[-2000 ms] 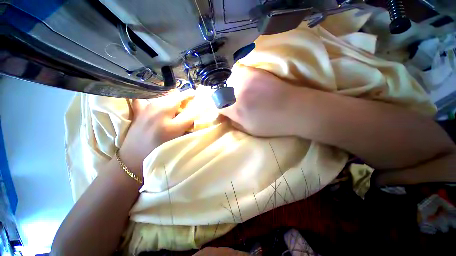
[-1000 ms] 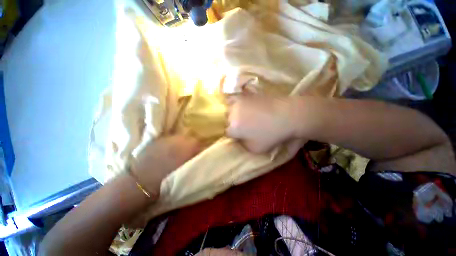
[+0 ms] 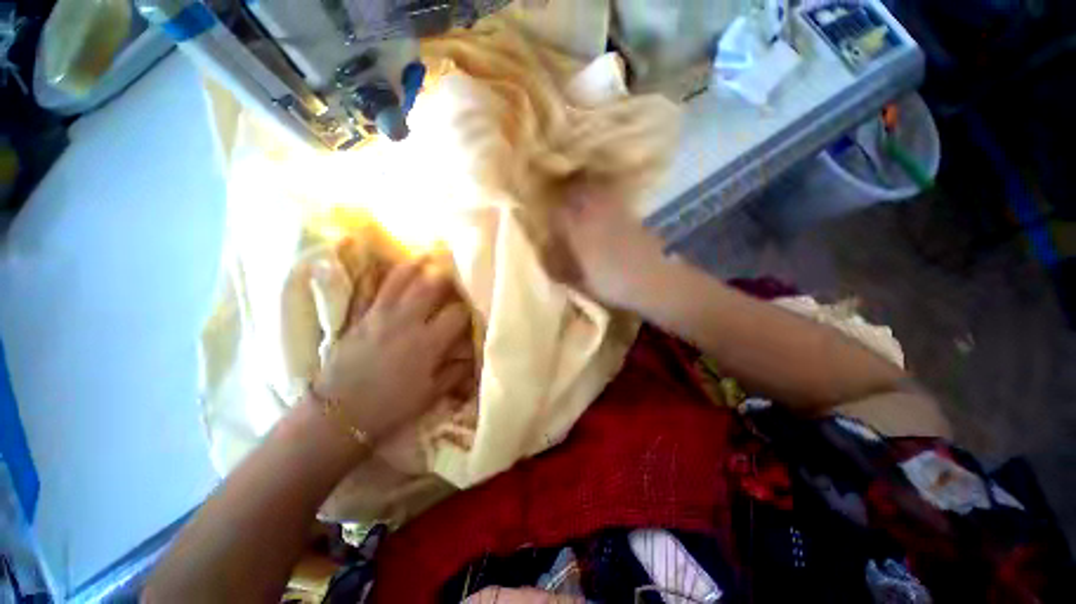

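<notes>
The pale yellow fabric [image 3: 519,342] lies heaped on the white machine table and hangs over its front edge to the lap. My left hand [image 3: 401,336] lies on the cloth below the glare, fingers bent into its folds; I cannot tell how firmly they hold it. My right hand [image 3: 590,242] is blurred at the right side of the fabric, its fingers partly hidden in bunched cloth that it grips. The sewing machine head [image 3: 319,59] stands above both hands. Its dark knob [image 3: 384,109] shows, but the needle area is lost in the glare.
The white table [image 3: 106,307] extends to the left. A tray [image 3: 844,35] with small items and white crumpled material [image 3: 755,65] are at the table's right. A white bin [image 3: 879,165] with a green item stands beyond the right edge. A bowl [image 3: 89,53] is at top left.
The view has pulled back from the close machine face. My hands, earlier close together at the cloth, are now apart: the right is up at the fabric's right side, the left flatter on the folds.
</notes>
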